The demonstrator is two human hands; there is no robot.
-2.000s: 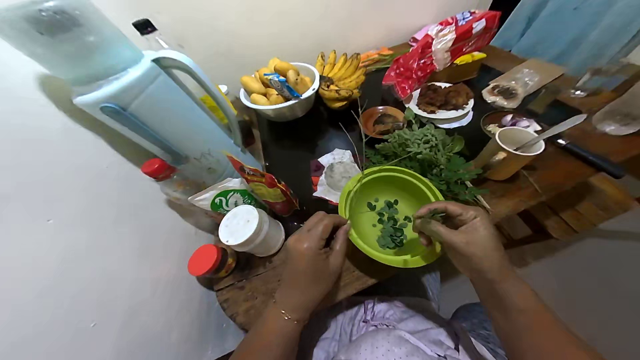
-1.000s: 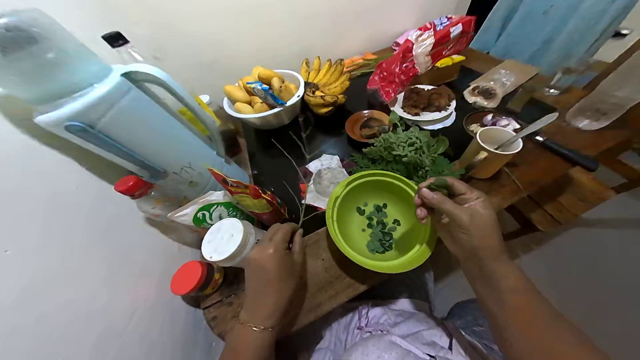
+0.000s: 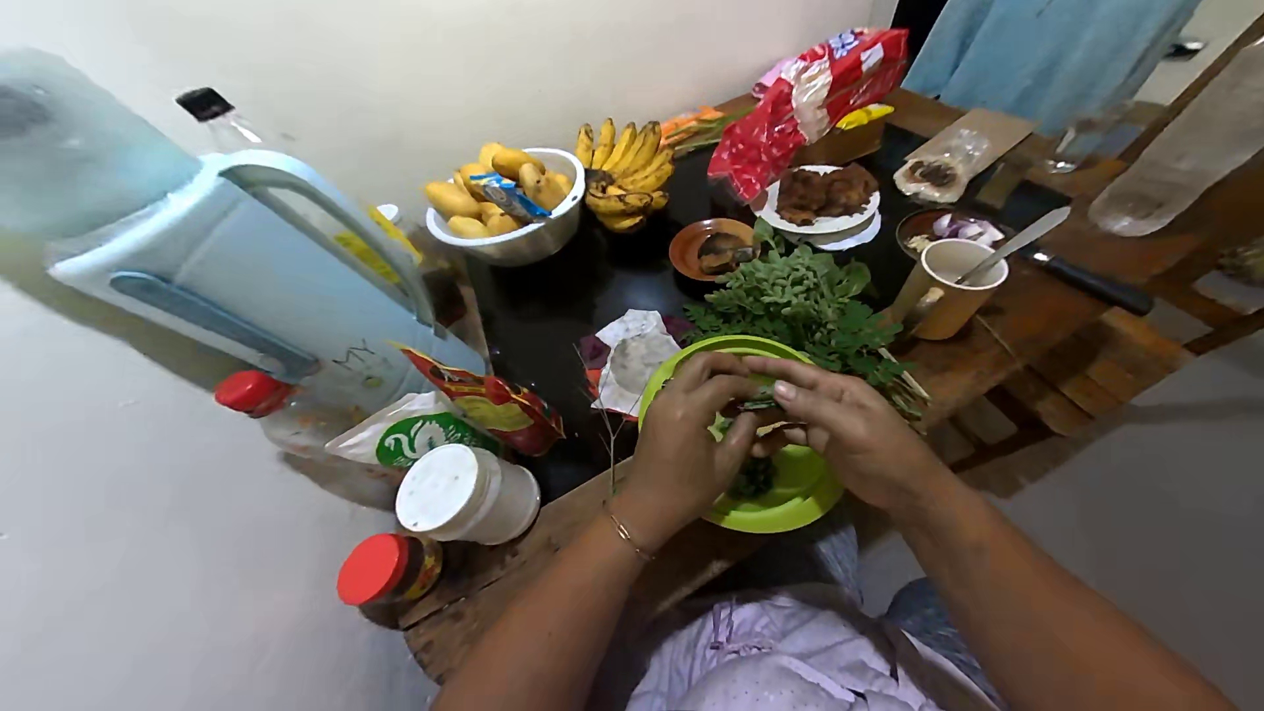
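Over a lime-green plastic bowl [image 3: 780, 513], my left hand [image 3: 696, 434] and my right hand [image 3: 839, 420] are close together, fingertips nearly meeting. Between the fingers of my right hand shows a small bunch of green leaves [image 3: 760, 397]. My left fingers are curled near the same leaves; whether they grip anything is hard to see. Dark green leaves [image 3: 752, 478] lie in the bowl, partly hidden by my hands. A heap of leafy green stems [image 3: 805, 301] rests just behind the bowl. A bare thin stem [image 3: 611, 444] lies left of my left hand.
At left stand a light blue pitcher [image 3: 296, 286], a white-lidded jar [image 3: 469, 494] and a red-lidded jar [image 3: 387, 570]. Behind are a bowl of yellow mangoes [image 3: 523, 242], bananas [image 3: 627, 173] and a plate of brown food [image 3: 820, 227]. A mug with a spoon [image 3: 948, 291] and a black-handled knife [image 3: 1091, 281] are at right.
My left hand has moved from the table's edge beside the bowl, where it was at a thin stem, to above the bowl. My right hand has come inward to meet it.
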